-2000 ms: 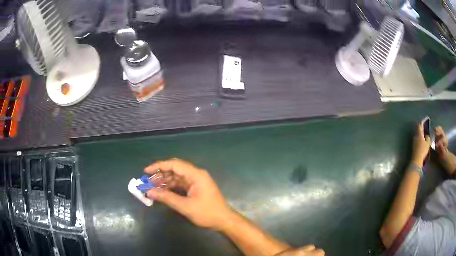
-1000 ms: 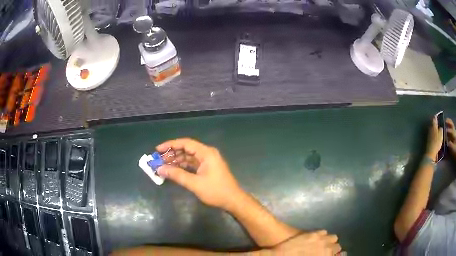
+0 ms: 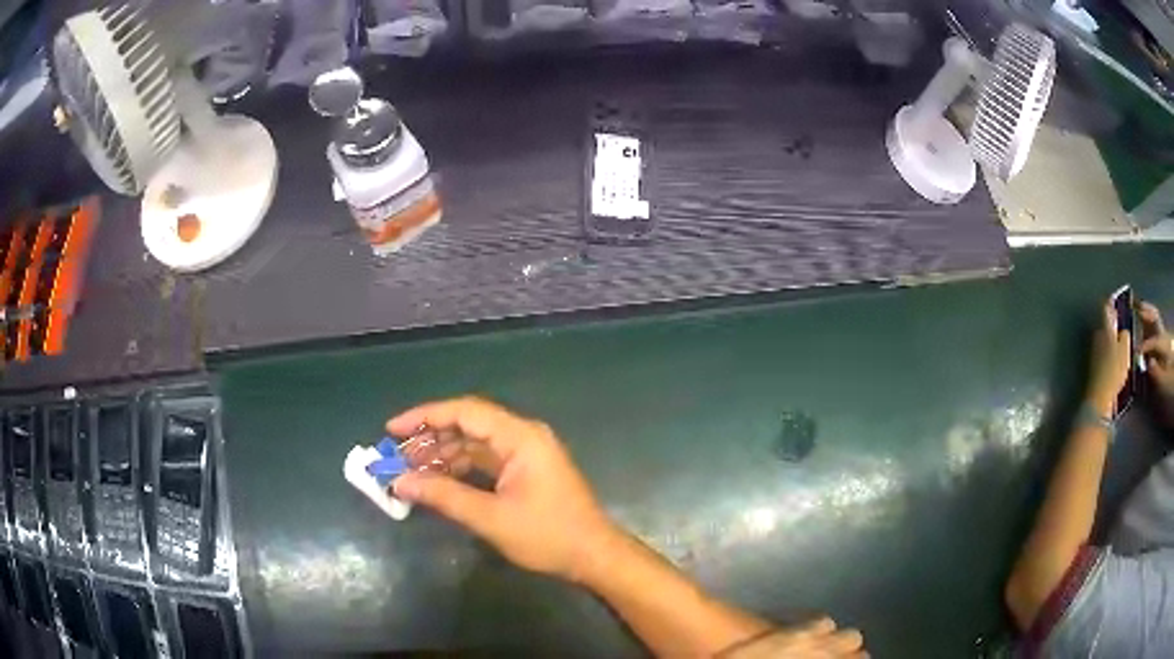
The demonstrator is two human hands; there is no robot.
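My right hand [image 3: 496,483] reaches in from the bottom, pointing left above the green surface. Its thumb and fingers pinch a wiping pad [image 3: 376,482], white with a blue block and thin wire loops. My left hand [image 3: 811,640] lies across my right forearm at the bottom edge, mostly cut off; whether it holds anything is not visible. A whitish solvent bottle [image 3: 384,187] with an orange-red label stands on the dark mat, its round metal lid [image 3: 337,92] raised. A black keypad phone [image 3: 621,183] with a white label lies on the mat to its right.
A clear phone tray [image 3: 222,515] with black phones is at lower left. An orange tray [image 3: 45,283] is at far left. White fans stand left [image 3: 213,193] and right [image 3: 936,155] on the mat. At right, another person's hands [image 3: 1118,361] hold a smartphone. Grey-black items line the back.
The view has shifted slightly back and forth. My right hand keeps its pinch on the pad. My left hand and forearm showed more a second ago and are now mostly below the edge.
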